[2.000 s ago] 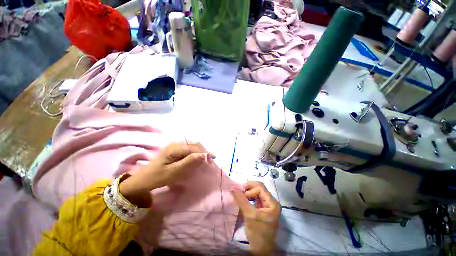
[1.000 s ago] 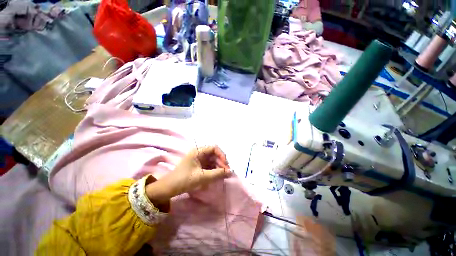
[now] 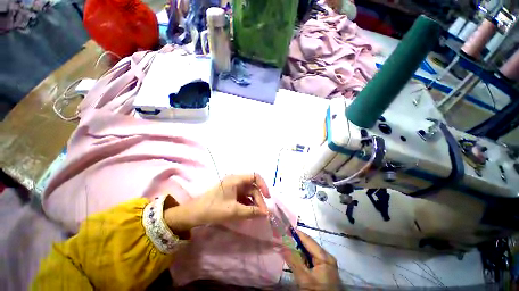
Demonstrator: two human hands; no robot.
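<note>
A pale pink garment piece lies across the table in front of me and under my hands. My left hand pinches its edge between thumb and fingers, left of the needle area. My right hand holds slim blue-black thread snips, whose tips reach the cloth edge by my left fingertips. The white lockstitch sewing machine stands at the right. Its needle plate shows partly below the head. Whether a small dark piece is at the fingers cannot be told.
A white carton with dark pieces stands behind the cloth. A grey-purple pad, a green bag and a crumpled pink pile are behind. A red bag is far left. A green tube rises from the machine; small dark pieces lie beside it.
My right hand left the cloth edge, reached right to the machine bed, and came back with the snips. My left hand still pinches the cloth, slightly further right than at first.
</note>
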